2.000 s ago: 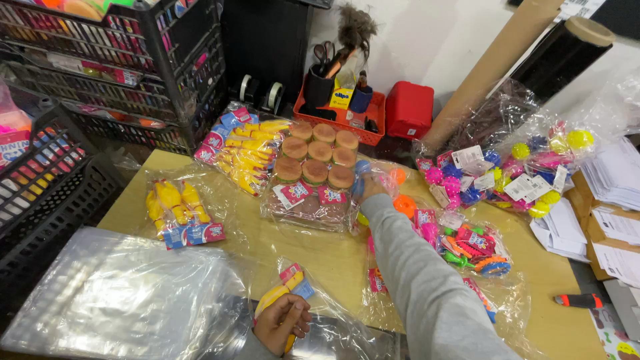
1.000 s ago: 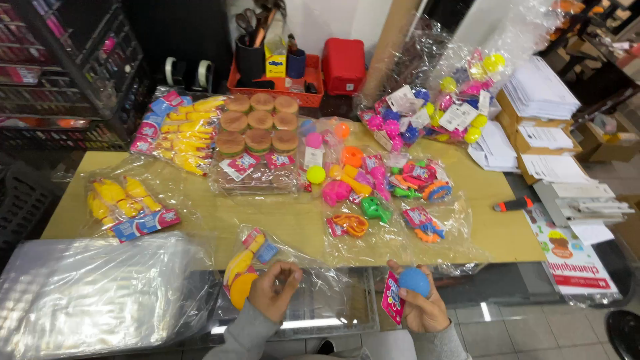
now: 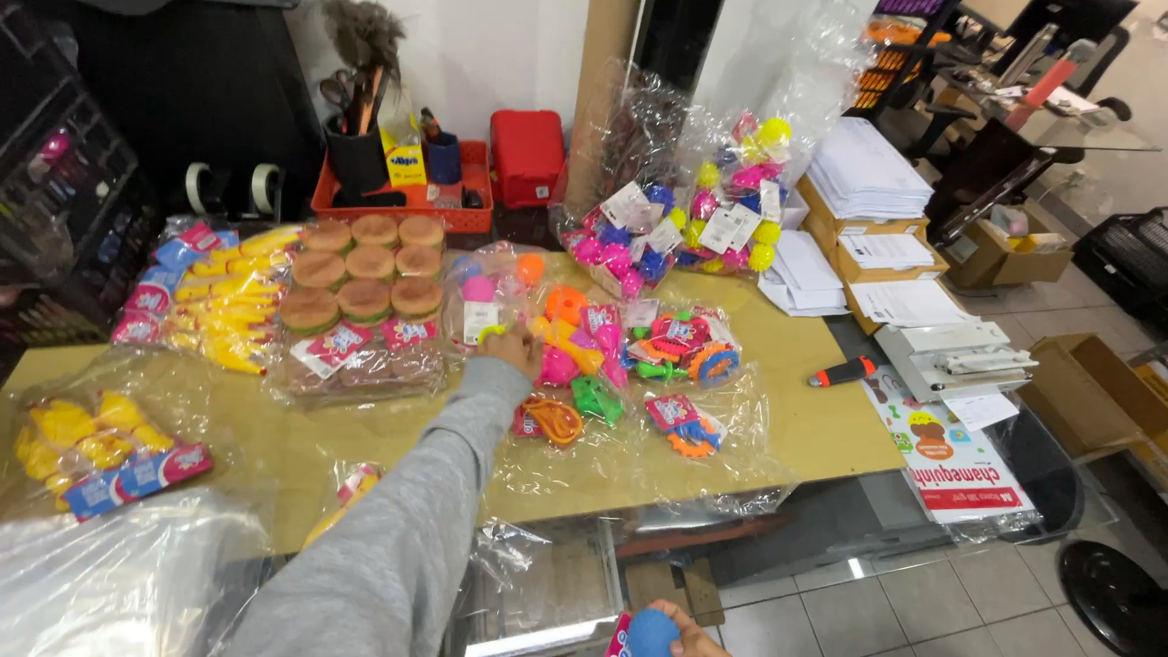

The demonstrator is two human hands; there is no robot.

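My left hand [image 3: 513, 350] reaches over the table, its fingers curled at a clear plastic bag of balls beside a yellow-green ball [image 3: 491, 334]; whether they grip anything cannot be told. In the bag are also a pink ball [image 3: 478, 289] and an orange ball [image 3: 529, 268]. Low in the view, past the table's front edge, my right hand [image 3: 686, 636] holds a blue ball [image 3: 653, 633] with a pink tag. Partly hidden by my left sleeve lies a bagged yellow toy [image 3: 358, 484]. Bagged toy burgers [image 3: 365, 269] lie left of the balls.
Bagged yellow toys [image 3: 228, 301] lie at the left, clear plastic bags [image 3: 137, 575] at the front left. Colourful bagged toys [image 3: 684, 347] and spiky balls [image 3: 630, 246] are right of my left hand. A utility knife [image 3: 841, 371] lies near papers [image 3: 867, 173]. Behind stands a red basket [image 3: 456, 219].
My right hand reached into the balls' bag, then came back to the front holding the blue ball. My left hand has left the yellow toy and moved out to that bag.
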